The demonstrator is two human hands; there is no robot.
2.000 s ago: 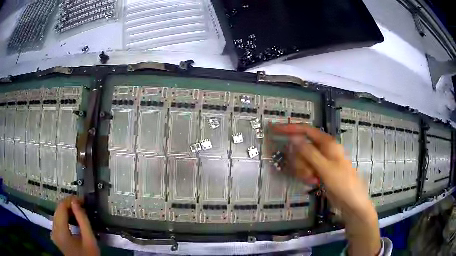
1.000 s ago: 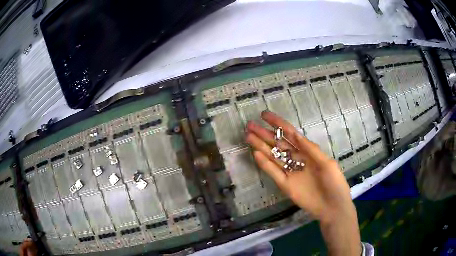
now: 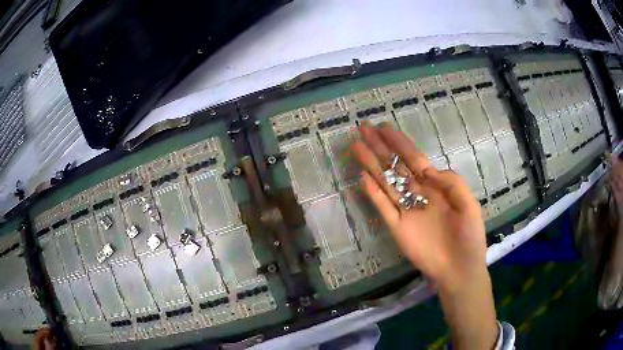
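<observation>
My right hand (image 3: 437, 219) is palm up over the middle circuit board panel (image 3: 341, 225). Several small silvery-white components (image 3: 403, 188) lie in its palm and on the fingers, which are slightly curled and blurred. My left hand (image 3: 45, 340) shows only as a small part at the bottom left edge, by the frame of the left carrier; what it does cannot be told. More silvery components (image 3: 154, 241) lie scattered on the left panel (image 3: 225, 239). Rows of small black parts (image 3: 333, 123) run along the panel edges.
A black bin (image 3: 130, 61) with loose shiny parts in one corner stands on the white bench (image 3: 382, 34). Ribbed trays (image 3: 51, 123) are at the left. A further panel (image 3: 557, 113) lies at the right. Part of another person's arm (image 3: 613, 253) shows at the right edge.
The view has swung right since the earliest frame. My right hand has turned palm up, showing components in it. In the last second it has shifted slightly, and its fingers have curled a little.
</observation>
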